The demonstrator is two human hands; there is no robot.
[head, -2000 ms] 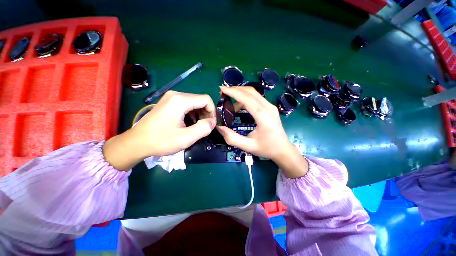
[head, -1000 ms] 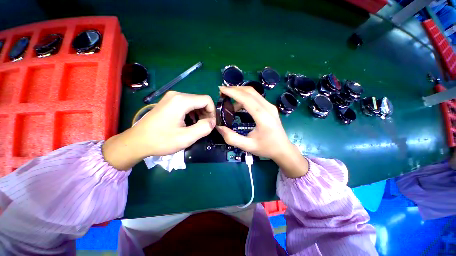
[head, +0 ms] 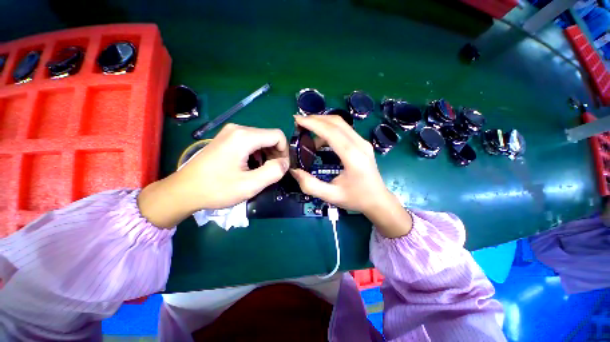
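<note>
A smartwatch head (head: 304,151), a glossy dark disc with a shiny rim, is held on edge above the test fixture. My right hand (head: 344,162) grips its rim between thumb and fingers. My left hand (head: 244,163) has its fingertips at the disc's left side; its exact contact is hidden. The black test fixture (head: 271,206) lies below, largely covered by my hands. The test circuit board (head: 327,171) shows partly under my right hand. A white USB cable (head: 336,240) plugs into its lower edge.
A red foam tray (head: 80,147) stands at left. A dark disc (head: 182,102), a slim grey stick (head: 232,111), a yellow ring (head: 190,151) and a white cloth (head: 225,216) lie beside the fixture. Several watch heads (head: 429,141) lie at right. A person's sleeve (head: 574,254) shows far right.
A small dark item at the far upper right of the bench has shifted slightly. My hands and the held disc are nearly unmoved.
</note>
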